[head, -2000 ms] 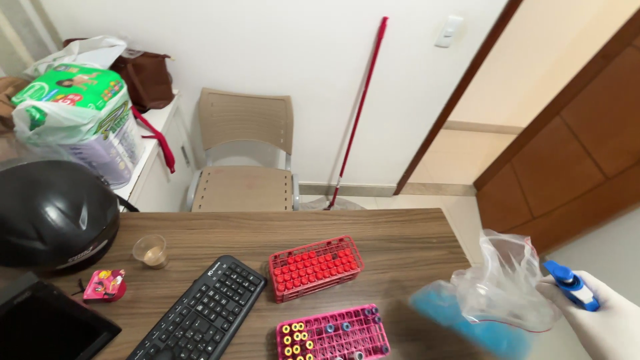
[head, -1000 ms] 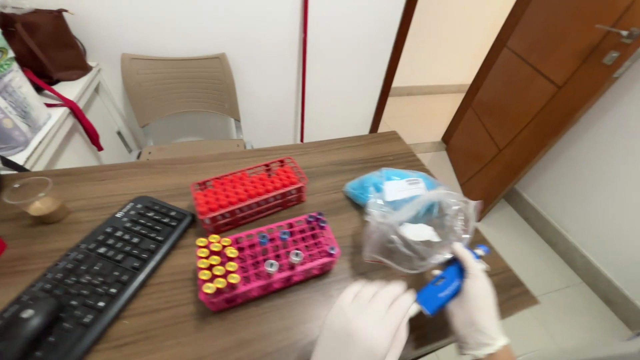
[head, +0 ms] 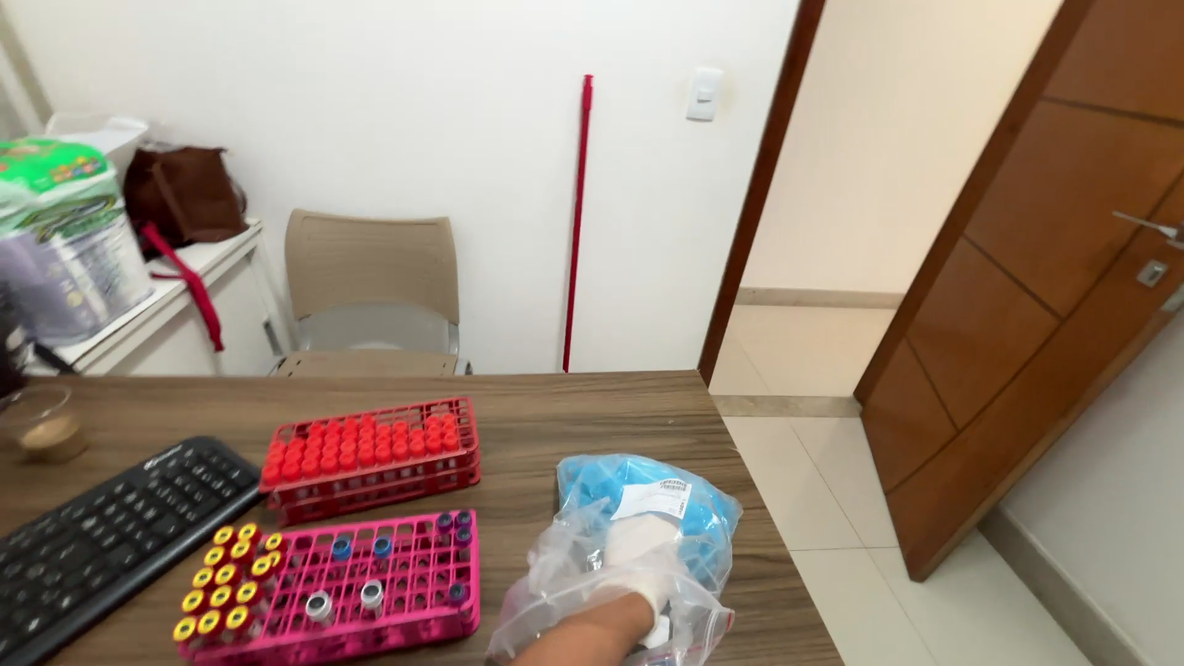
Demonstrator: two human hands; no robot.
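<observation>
My left hand (head: 638, 546), in a white glove with the wrist bare, reaches from the bottom edge into a clear plastic bag (head: 546, 601). Its fingers are hard to make out through the crumpled plastic. Just beyond lies a clear packet with bright blue contents (head: 708, 518) and a white label. My right hand is out of view. To the left stands a magenta tube rack (head: 342, 638) with yellow-capped tubes (head: 220, 597), blue-topped tubes (head: 382, 546), dark-capped tubes (head: 457, 594) and clear-topped tubes (head: 372, 595). Behind it a red rack (head: 379, 486) holds many red-capped tubes (head: 361, 444).
A black keyboard (head: 120, 536) and a plastic cup of brown liquid (head: 51, 435) are on the left of the wooden table (head: 592, 407). Behind it stand a beige chair (head: 375, 268) and a red pole (head: 578, 222). A brown door (head: 1036, 240) stands ajar at right.
My left hand has moved from beside the clear bag into it. My right hand, seen a second ago with a blue object, has left the view. The view has shifted.
</observation>
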